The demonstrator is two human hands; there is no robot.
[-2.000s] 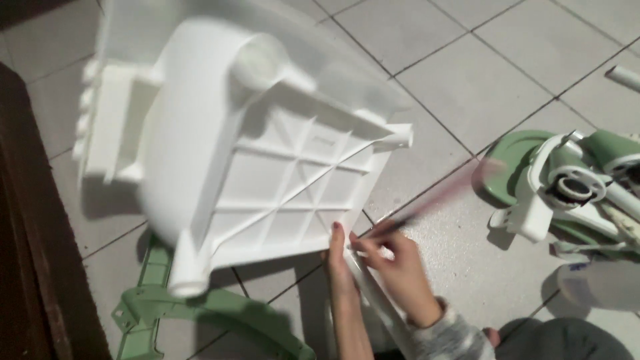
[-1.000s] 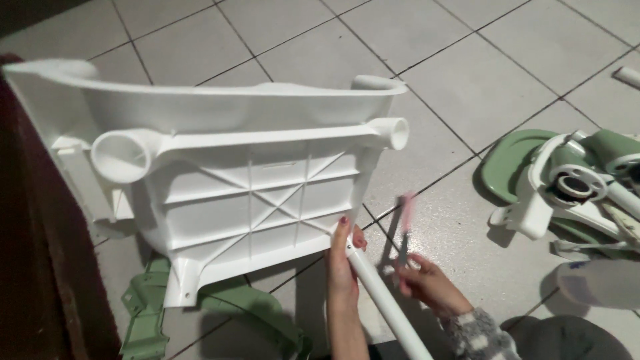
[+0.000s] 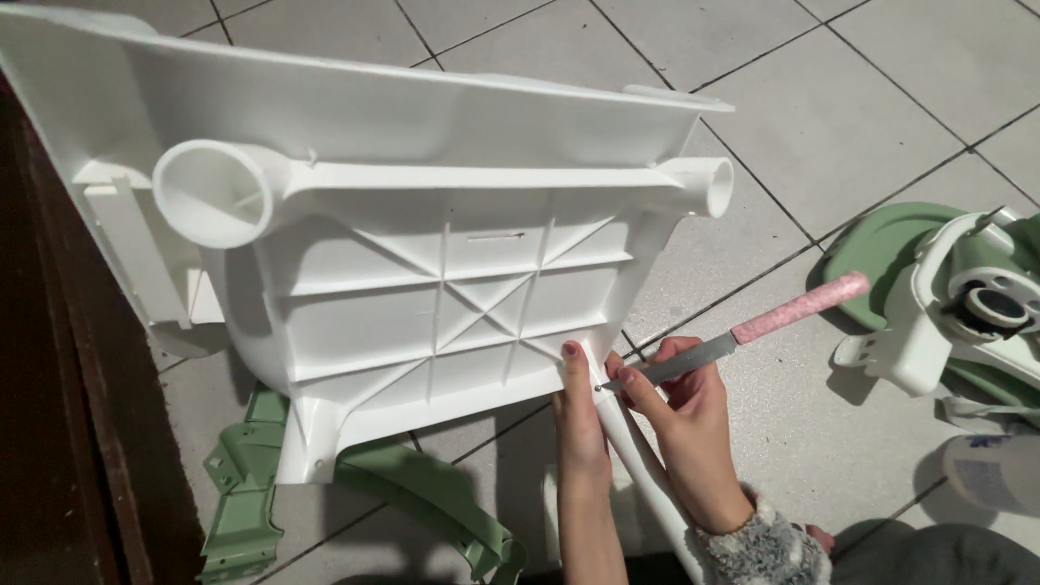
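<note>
A white plastic seat (image 3: 487, 301) is turned so that its ribbed underside faces me, with round sockets at its corners. A white tube (image 3: 650, 479) runs from its lower right socket toward the bottom edge. My left hand (image 3: 581, 431) grips the seat at that corner, thumb on the underside. In my right hand (image 3: 691, 422) is a table knife (image 3: 699, 357) with a pink handle, held by its blade. The knife's tip is at a small screw (image 3: 599, 388) in the joint; whether they touch I cannot tell.
Green plastic frame parts (image 3: 252, 487) lie on the tiled floor below the seat. At the right are a green tray (image 3: 877, 244), white and green plastic parts (image 3: 918, 333) and a translucent container (image 3: 995, 471). A dark brown edge (image 3: 73, 406) borders the left side.
The knife was away from the joint one second ago; my right hand has brought its tip up to the screw. The seat has changed its tilt. My left hand keeps its grip at the corner.
</note>
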